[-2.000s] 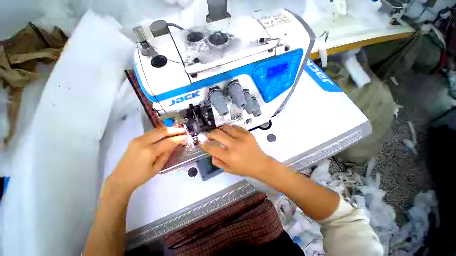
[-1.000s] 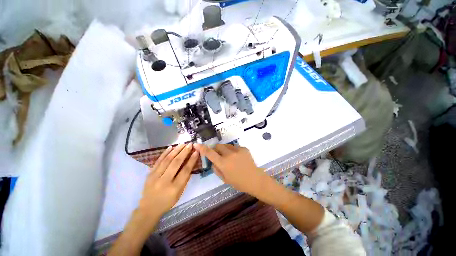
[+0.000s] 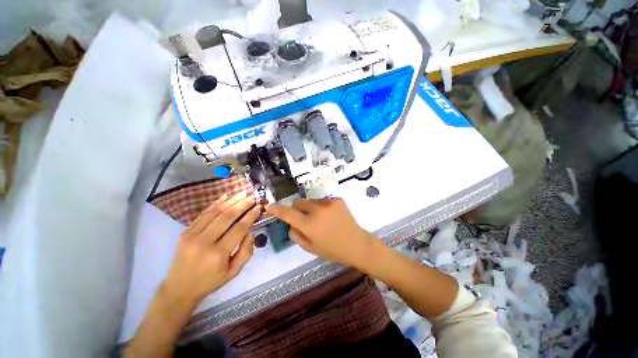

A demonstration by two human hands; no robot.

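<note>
A red-brown checked fabric piece [image 3: 199,199] with a dark edge lies left of the needle area [image 3: 266,175] of the white and blue overlock machine [image 3: 301,91]. My left hand [image 3: 213,241] lies over its front part, fingers close together, fingertips just in front of the presser foot. My right hand [image 3: 322,224] is beside it, index finger pointing at the same spot by the needle; its other fingers are curled. Whether the right fingertips pinch the fabric cannot be told. The fabric under my left fingers is hidden.
Thick white wadding [image 3: 84,203] is heaped left of the machine. More checked fabric [image 3: 322,314] hangs below the table's front edge. White scraps [image 3: 483,273] litter the floor at right, near an olive sack [image 3: 514,154]. Brown fabric [image 3: 35,73] lies far left.
Two seconds ago the fabric lay along the machine's left side; one second ago it lay crosswise under my left hand. Now more of its checked surface shows at the left. Both hands stay at the needle.
</note>
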